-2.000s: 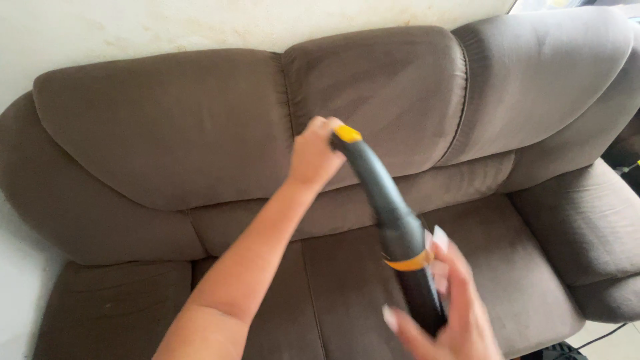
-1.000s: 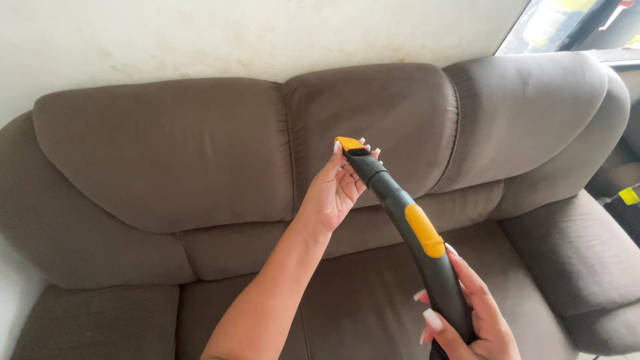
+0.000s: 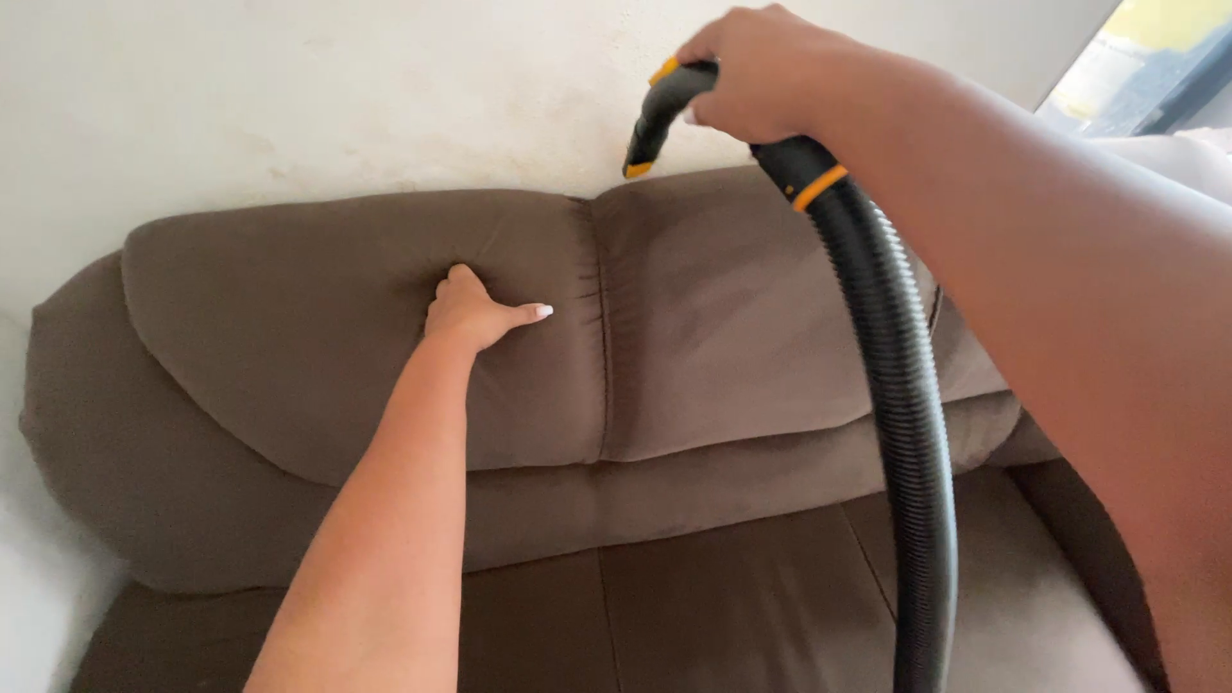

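My right hand (image 3: 756,72) grips the black curved handle (image 3: 679,89) of a vacuum cleaner hose, high up near the wall. The narrow nozzle end with a yellow tip (image 3: 637,169) points down just above the top edge of the sofa back. From the handle, a ribbed black hose (image 3: 900,385) with an orange ring runs down to the bottom of the view. My left hand (image 3: 472,310) holds nothing; it presses into the left back cushion (image 3: 289,318) of the brown fabric sofa, thumb spread to the right and other fingertips partly hidden.
Behind the sofa stands a pale wall (image 3: 289,96) with brownish marks. The middle back cushion (image 3: 731,318) meets the left one at a gathered seam. Dark seat cushions (image 3: 712,616) lie below. A window or glass pane (image 3: 1136,67) shows at the top right.
My left hand has left the nozzle and now presses on the left back cushion. My right hand has raised the handle toward the wall, and the nozzle now points down.
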